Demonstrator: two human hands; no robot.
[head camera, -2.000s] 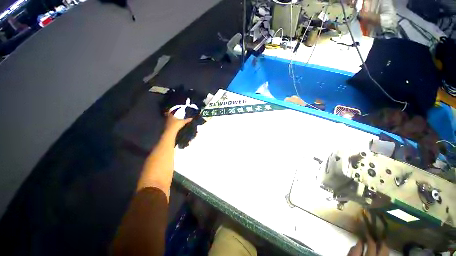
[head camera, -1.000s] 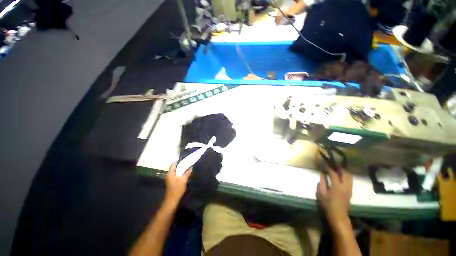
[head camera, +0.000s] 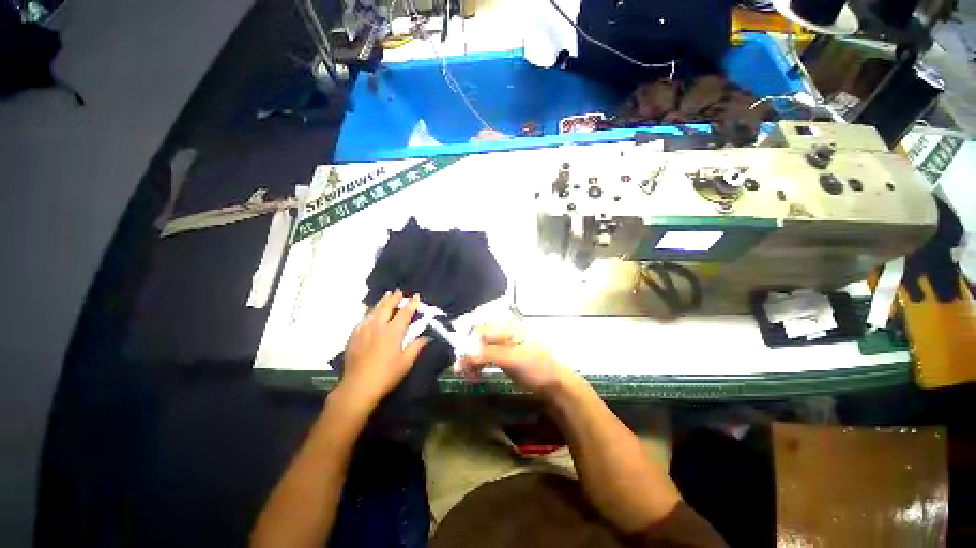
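A black bundle of cut pieces (head camera: 437, 264) lies on the white table near its front edge, with its lower part over the edge. A white tie strip (head camera: 441, 325) goes round its middle. My left hand (head camera: 382, 345) rests on the bundle's left side, at the strip, fingers spread; whether it grips the strip is not clear. My right hand (head camera: 507, 355) has its fingers closed on the strip's white tail at the bundle's right side. Scissors (head camera: 670, 287) with dark handles lie under the sewing machine head (head camera: 738, 193).
A blue tray (head camera: 492, 90) with dark cloth stands behind the table (head camera: 289, 343). A black pad (head camera: 810, 317) with white scraps lies right of the scissors. A yellow-orange cloth (head camera: 944, 340) hangs at the right edge. A brown board (head camera: 862, 487) is at the lower right.
The view has turned right. The bundle came from the table's left end onto its front. My right hand has let go of the scissors and moved left to the white strip.
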